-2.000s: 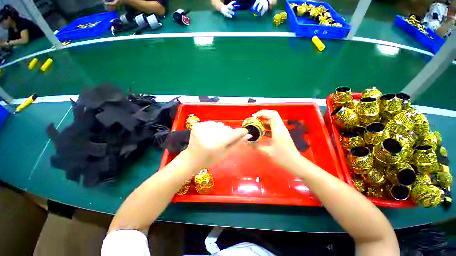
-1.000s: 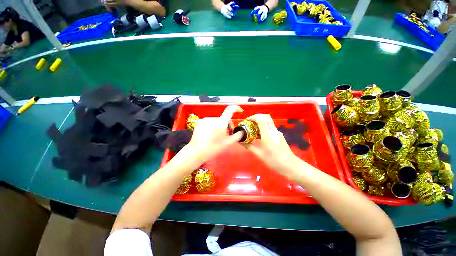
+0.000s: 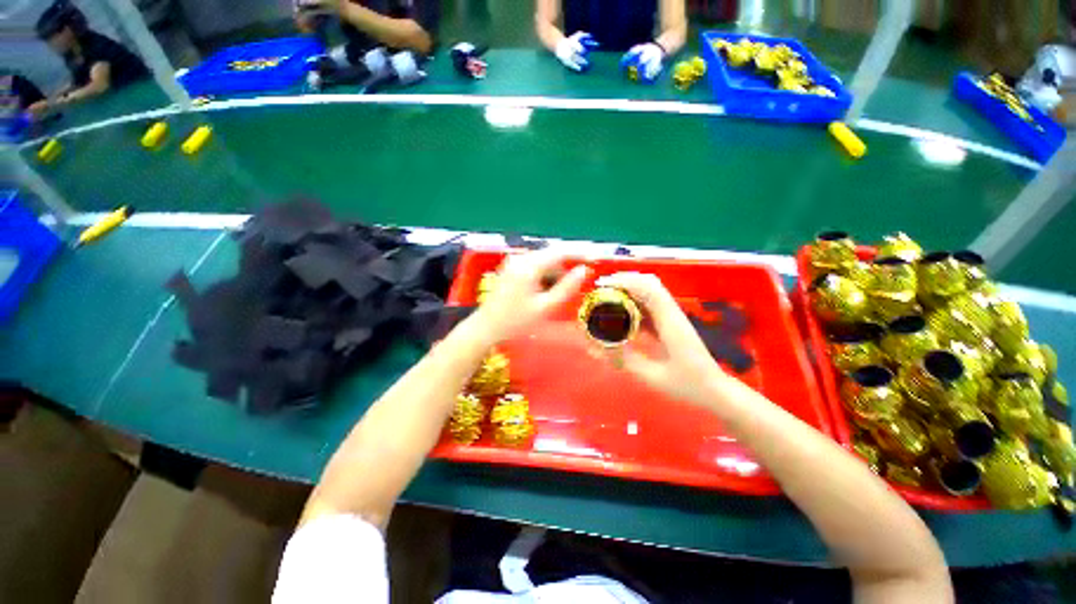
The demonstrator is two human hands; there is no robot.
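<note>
My right hand [image 3: 670,342] holds a gold shell [image 3: 609,316] over the red tray [image 3: 614,454], its dark round opening facing me. My left hand [image 3: 525,295] is just left of the shell, apart from it, with thumb and fingers spread; nothing shows in it. Several gold shells [image 3: 511,419] lie at the tray's left side, one partly hidden behind my left hand. The black liner pile [image 3: 313,313] lies left of the tray. Dark liner pieces [image 3: 722,330] lie in the tray behind my right hand.
A red bin [image 3: 814,277] heaped with gold shells [image 3: 942,366] adjoins the tray's right side. Across the line are a blue bin [image 3: 773,100], a yellow cylinder [image 3: 847,139] and a person's gloved hands [image 3: 644,59]. Another blue bin [image 3: 24,254] is at far left.
My left hand has come off the shell and opened to its left. The shell's opening has turned towards me. The view has shifted, so the bench sits lower and further right.
</note>
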